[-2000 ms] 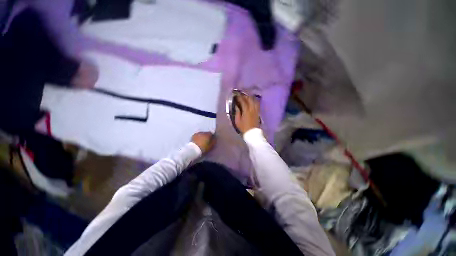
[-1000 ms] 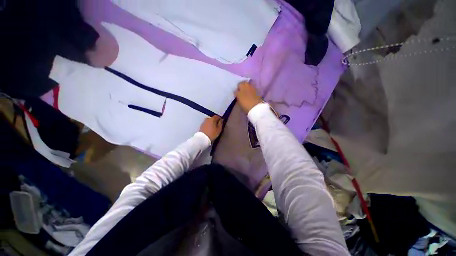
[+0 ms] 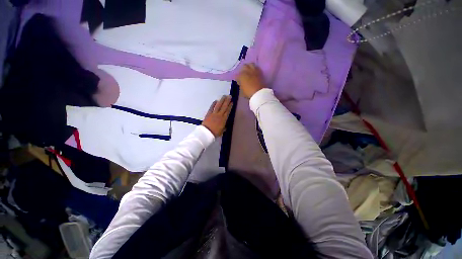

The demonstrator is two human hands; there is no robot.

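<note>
A white panel (image 3: 167, 93) with a long black seam and a short L-shaped black mark lies on the purple-pink table cover (image 3: 296, 66). A straight black band (image 3: 229, 136) runs along its right end. My left hand (image 3: 218, 116) lies flat on the panel, beside and partly on the band. My right hand (image 3: 250, 81) is at the band's far end, fingers bent down; its fingertips are not clear. The iron (image 3: 261, 135) shows only in part as a dark edge beside my right forearm, which hides the rest.
Another white panel (image 3: 187, 33) lies at the far side, with black pieces (image 3: 124, 13) on it. A black garment heap (image 3: 45, 86) is at the left. Black cloth (image 3: 316, 31) hangs over the far right. A red strip (image 3: 377, 135) and fabric scraps (image 3: 372, 195) are beyond the right edge.
My right hand has left the iron and moved to the panel's end. The end edge is now turned up as a flat black band. My left hand has moved from gripping the edge to lying flat.
</note>
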